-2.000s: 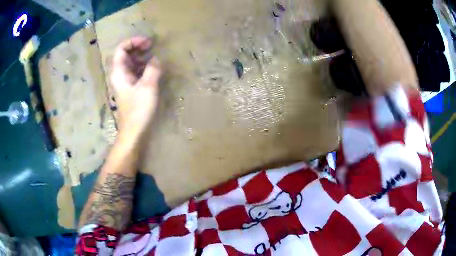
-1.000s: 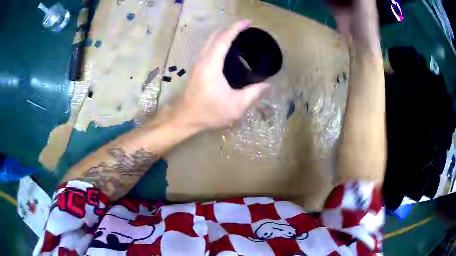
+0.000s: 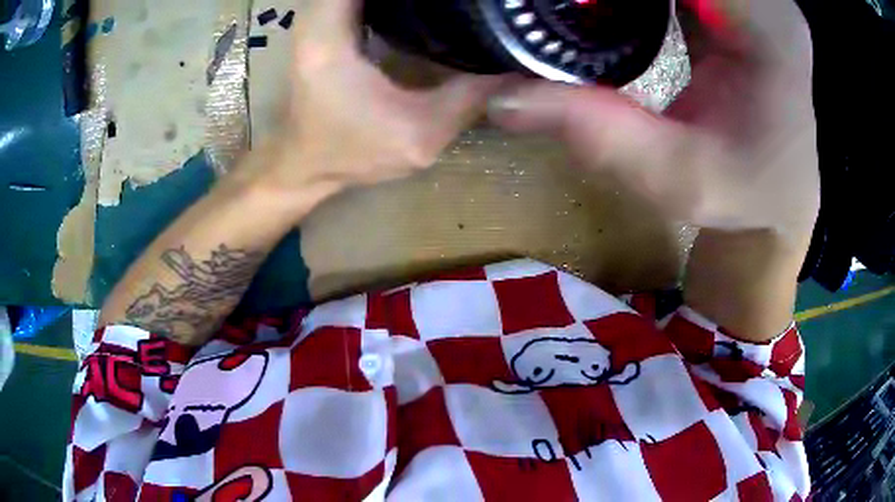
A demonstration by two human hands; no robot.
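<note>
A black shell [image 3: 432,34] is in my left hand [image 3: 363,118], near the top edge of the view. A black ribbed inner unit [image 3: 589,44] with a bright rim and a red glint is in my right hand [image 3: 697,147]. The two parts meet or overlap end to end above the cardboard; whether one sits inside the other I cannot tell. Both hands are partly blurred, and the top of the parts is cut off by the picture's edge.
The tan cardboard mat [image 3: 471,216] lies below my hands on the green surface [image 3: 29,235]. Small black pads [image 3: 276,18] lie at the upper left. A pile of black shells [image 3: 854,147] is at the right. A dark handle end [image 3: 75,78] and clear bottle [image 3: 25,20] are at the far left.
My right hand has come from the top right, now holding the inner unit against the shell. My left hand still holds the shell, now nearer the top edge. The view has shifted.
</note>
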